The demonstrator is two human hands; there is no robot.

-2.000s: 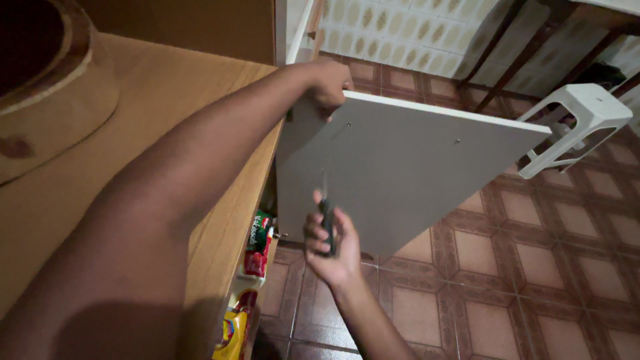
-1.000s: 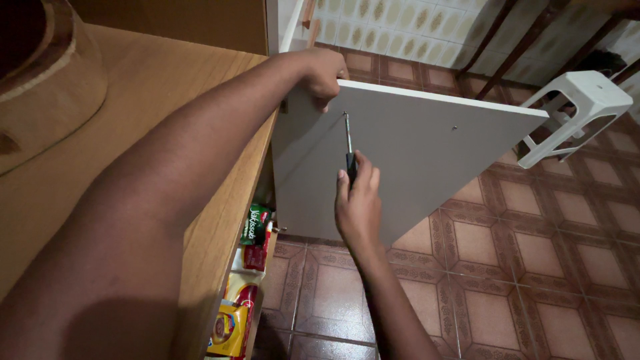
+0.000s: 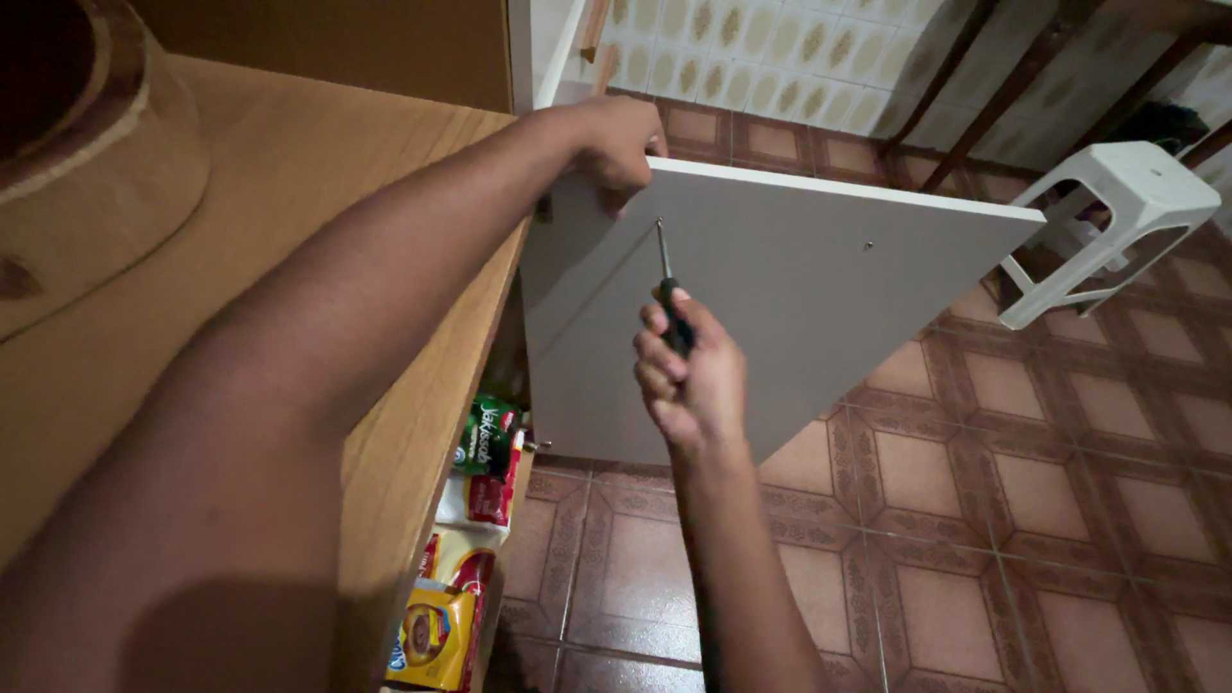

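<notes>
A cabinet door [image 3: 770, 279] with a grey inner face and white edge stands swung out from the wooden cabinet. My left hand [image 3: 624, 144] grips its top edge near the hinge side, fingers curled over it. In my right hand [image 3: 695, 361] is a screwdriver [image 3: 666, 252] with a dark handle, its shaft pointing up. The tip meets a small screw [image 3: 660, 221] in the door just below my left hand. Another screw [image 3: 868, 245] sits farther right on the same face.
Food packets [image 3: 433, 630] fill a shelf below the wooden countertop [image 3: 423, 472]. A round wooden object [image 3: 106, 202] rests on the countertop at the left. A white plastic stool [image 3: 1145, 188] stands at the right on the tiled floor [image 3: 953, 577], near dark table legs [image 3: 1001, 91].
My right hand has moved up since the earliest frame, and the screwdriver tip has come to the screw. My left hand has stayed on the door's top edge.
</notes>
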